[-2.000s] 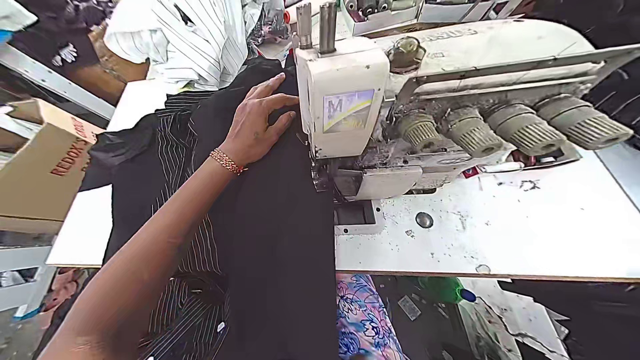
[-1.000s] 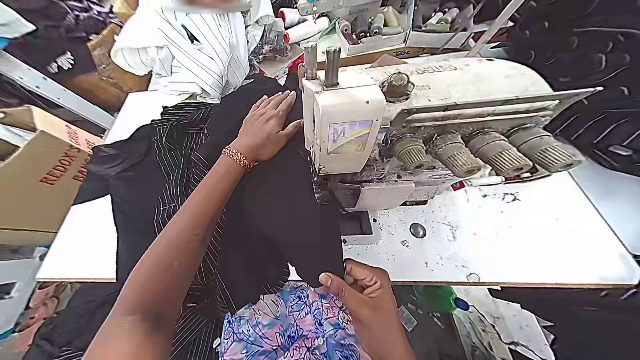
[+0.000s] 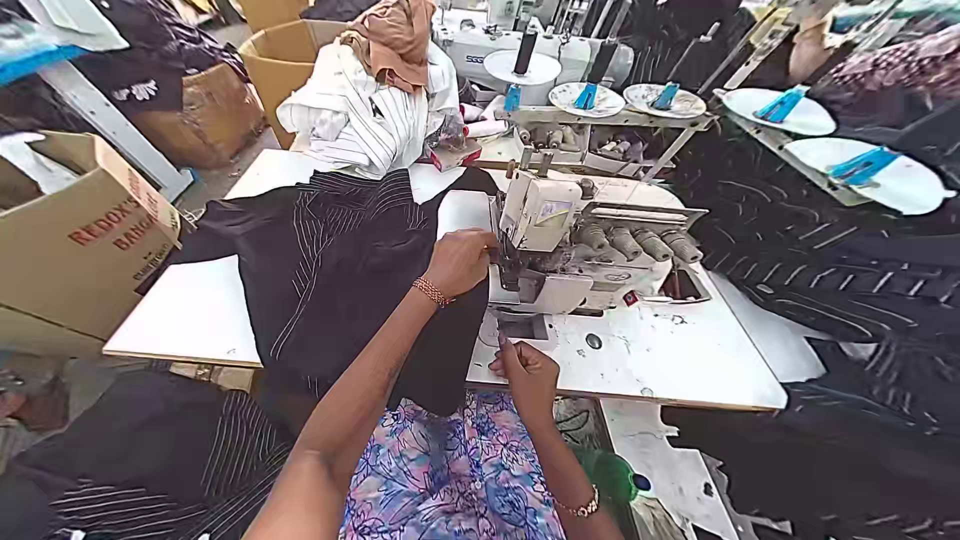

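A black garment with pinstriped panels lies over the left part of the white sewing table. To its right stands an overlock sewing machine with a row of ribbed tension knobs. My left hand is beside the machine's needle and presser area, its fingers bent; whether they pinch anything there is hidden. Below the machine, near the table's front edge, my right hand has thumb and finger together at what looks like a thin thread. The garment's right edge lies between the two hands.
White striped cloth is piled behind the garment, with a brown cloth on top. A cardboard box stands at the left. Thread stands with white discs rise behind the machine. A green bottle is below the table.
My right hand has let go of the garment's front edge and is beside it, under the machine. My left hand has left its flat rest on the cloth, fingers now bent. The view has widened and shifted.
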